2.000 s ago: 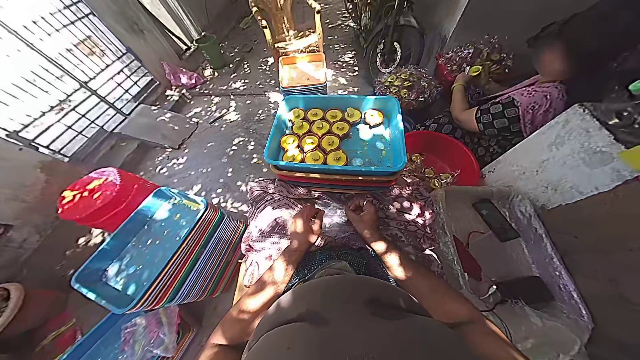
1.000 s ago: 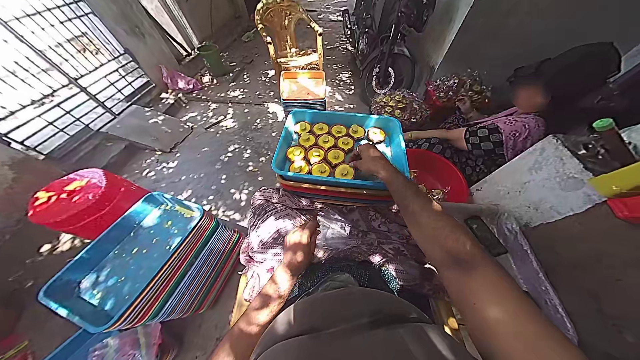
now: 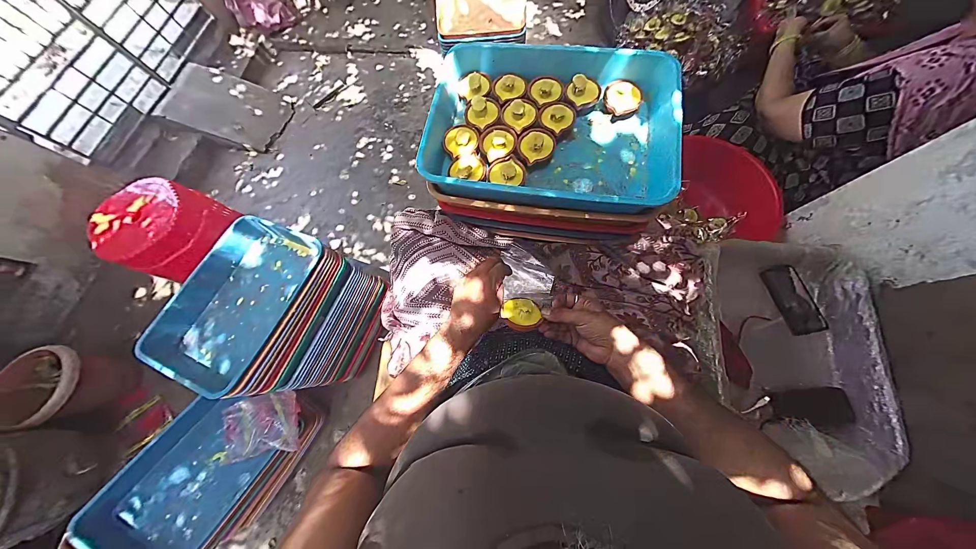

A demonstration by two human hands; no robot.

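My right hand (image 3: 585, 326) grips a small round clay lamp with a yellow filling (image 3: 522, 313) by its right side, over my lap. Just left of the lamp, my left hand (image 3: 480, 293) has its fingers closed on a clear plastic bag (image 3: 528, 274), which rises behind the lamp. Ahead stands a blue plastic tray (image 3: 610, 183) holding several similar yellow-filled lamps in rows, with one lamp (image 3: 623, 98) apart at the right. Other coloured trays lie stacked under it.
Tall stacks of trays (image 3: 229, 305) stand at my left beside a red bucket (image 3: 164, 225). A red basin (image 3: 732, 187) is right of the blue tray. At lower right a plastic-lined container holds a phone (image 3: 793, 300). A co-worker's arms (image 3: 785, 72) show at upper right.
My right hand has come back from the blue tray to my lap and now holds a lamp. A clear bag now shows at my left hand. The view has tilted down.
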